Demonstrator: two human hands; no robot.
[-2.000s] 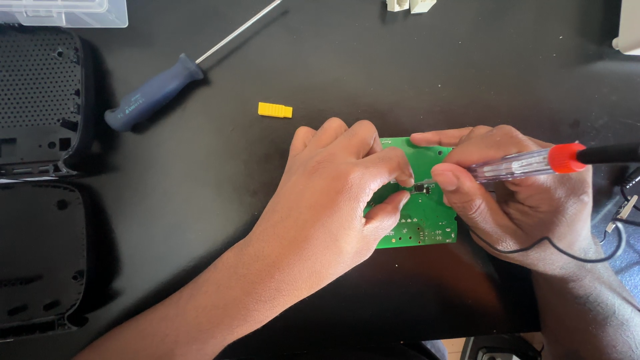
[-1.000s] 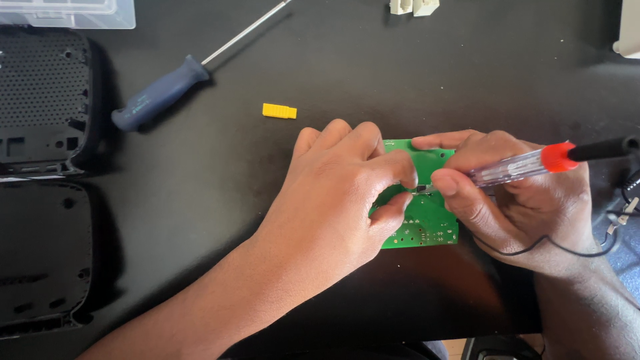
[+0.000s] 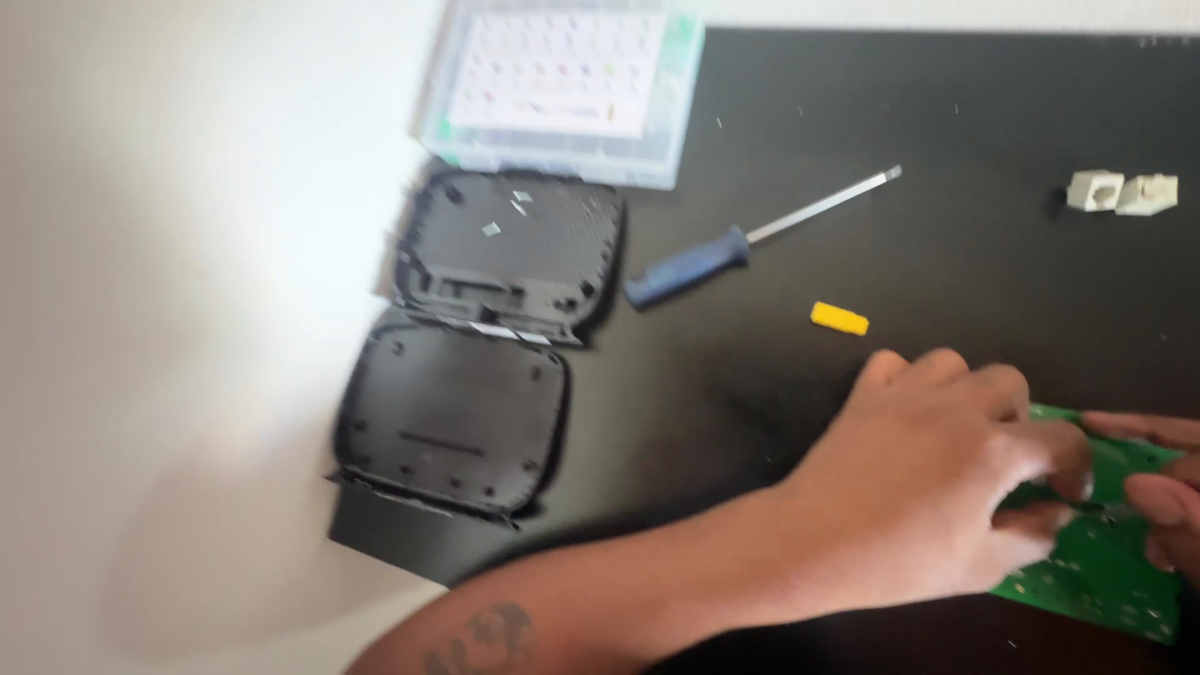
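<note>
My left hand point(image 3: 947, 478) reaches over a green circuit board point(image 3: 1106, 572) at the lower right, thumb and index finger bent close together above its middle. Blur and the fingers hide whether anything is pinched there. Of my right hand point(image 3: 1172, 497), only the thumb and some fingertips show at the right edge, over the board's right side; what it holds is out of the frame. A small dark part point(image 3: 1106, 514) lies on the board between the two hands. Up and left of my left hand lies a yellow plastic piece point(image 3: 840, 319).
A blue-handled screwdriver point(image 3: 689, 269) lies left of the yellow piece. Two black plastic casing halves point(image 3: 525, 225) point(image 3: 455, 412) rest near the table's left edge, below a clear plastic case point(image 3: 562, 155) with a printed sheet. Two off-white connector blocks point(image 3: 1148, 194) sit at the upper right.
The view has swung far to the left, so the clear-barrelled, red-collared tool in my right hand is now out of frame. My left hand stays over the board.
</note>
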